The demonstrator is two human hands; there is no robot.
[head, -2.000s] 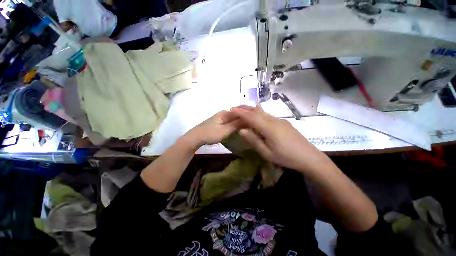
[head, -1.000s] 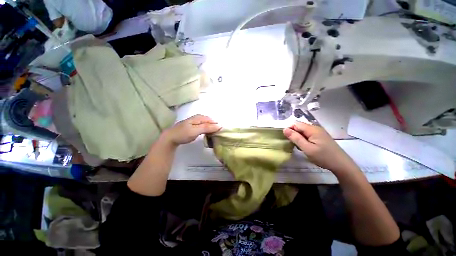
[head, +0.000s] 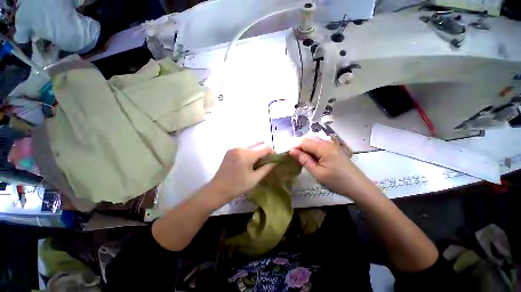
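An olive garment piece (head: 271, 212) hangs from both hands over the table's front edge toward the lap. My left hand (head: 243, 166) pinches its upper edge at the left, fingers curled. My right hand (head: 320, 161) pinches the same edge at the right, close to my left hand. The edge between the fingertips is short and bunched. Both hands are just in front of the presser foot and needle (head: 303, 121) and the needle plate (head: 282, 126); the cloth is not under the needle.
The sewing machine (head: 400, 48) fills the right. A cut fabric pile (head: 108, 140) lies left. A white strip (head: 431, 151), black flat object (head: 392, 100) and red stick (head: 420, 109) lie right of the needle. A curved white tube (head: 243, 31) arches behind. Another person's sleeve (head: 57, 25) shows top left.
A second ago the hands were wide apart with the edge stretched between them; now they are close together and the edge is bunched. The camera view has shifted.
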